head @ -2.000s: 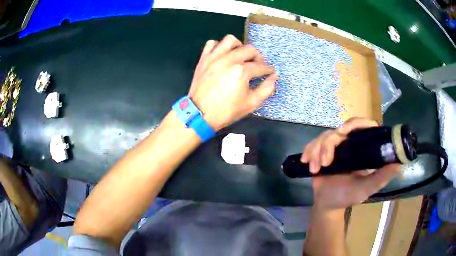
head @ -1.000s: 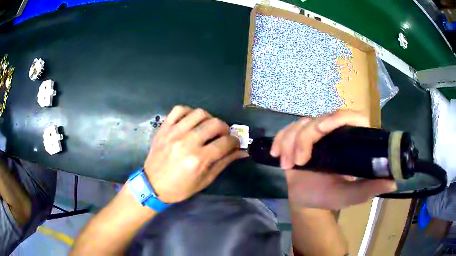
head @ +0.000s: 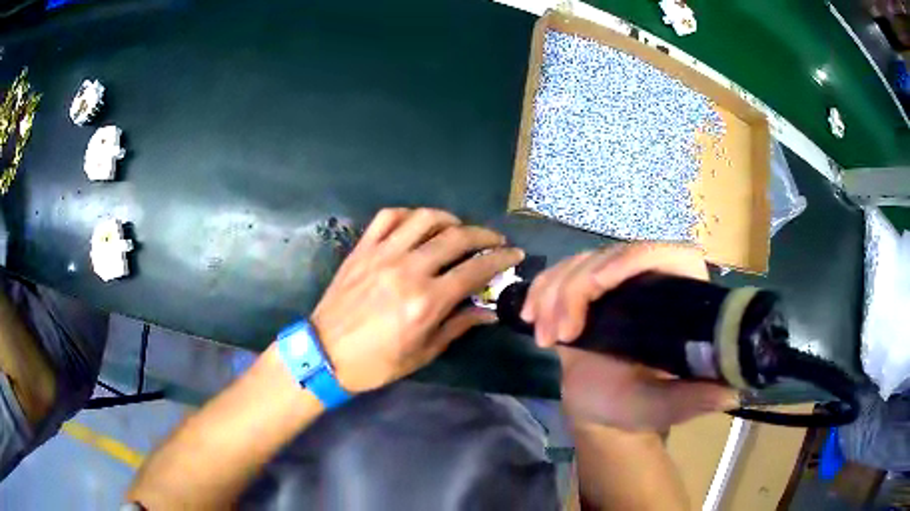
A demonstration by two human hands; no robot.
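My left hand [head: 414, 294], with a blue wristband, holds a small white plastic housing [head: 494, 288] on the dark bench between thumb and fingers; the fingers partly cover it and some brassy metal shows in it. My right hand [head: 609, 319] grips a thick black electric screwdriver [head: 664, 324], lying nearly level, with a pale ring near its rear. The tool's front end is at the housing's right side; the bit's tip is hidden.
A cardboard tray [head: 768, 205] of tiny blue-white pieces lies behind my right hand. White housings [head: 104, 153] and a brassy pile [head: 15, 125] are at the left. More housings [head: 679, 16] sit on the green conveyor [head: 778, 70]. A clear bag [head: 786, 190] touches the tray's right side.
My left hand has come from the tray to the housing and now holds it. The screwdriver has moved left, its front end now at the housing. A further housing shows on the conveyor.
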